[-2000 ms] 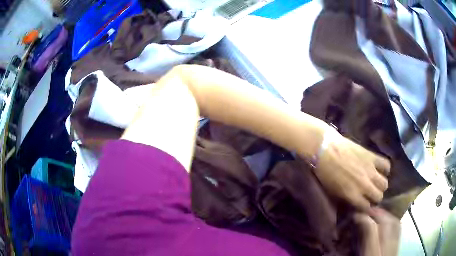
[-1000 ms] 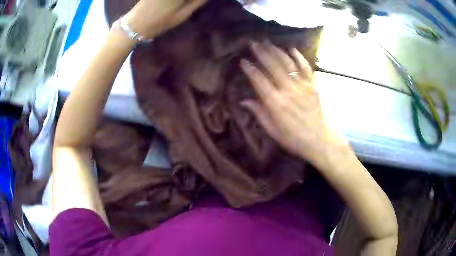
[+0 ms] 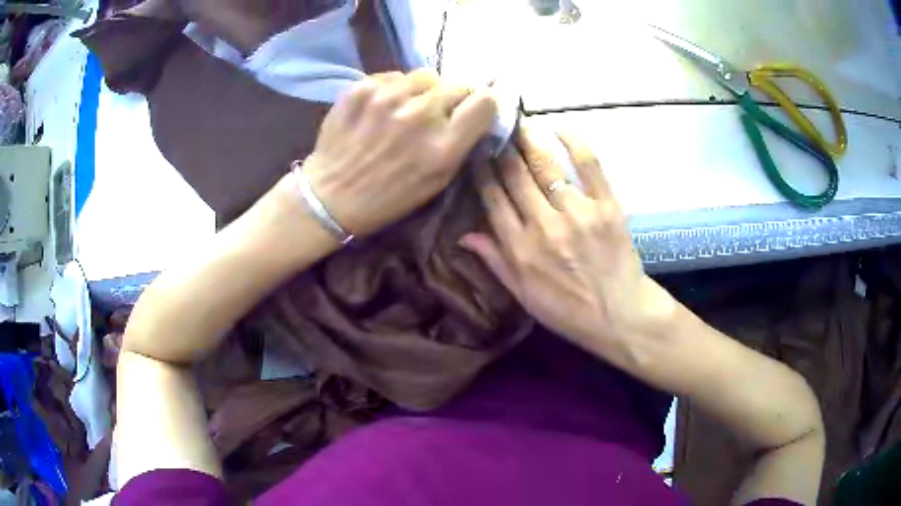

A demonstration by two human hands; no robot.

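Note:
A brown garment panel (image 3: 395, 306) lies in folds over the front edge of the white table, with a flat part (image 3: 232, 128) and white pieces (image 3: 311, 57) at the upper left. My left hand (image 3: 395, 148), with a bracelet, is closed on the cloth, a bit of white cloth (image 3: 504, 124) showing at its fingertips. My right hand (image 3: 568, 232), with a ring, lies beside it with fingers spread, fingertips against the cloth. What lies under both hands is hidden.
Scissors (image 3: 741, 87) with yellow and green handles lie on the table, right of my hands. The ruler-marked front edge (image 3: 771, 233) runs below them. A small metal machine part (image 3: 558, 10) shows at the top. Brown cloth (image 3: 790, 366) hangs at lower right. A pale machine (image 3: 25, 203) stands at the left.
My left hand has come from the upper left to beside my right hand and closed on cloth. White pieces now show at the upper left. The view has shifted, with the scissors further left.

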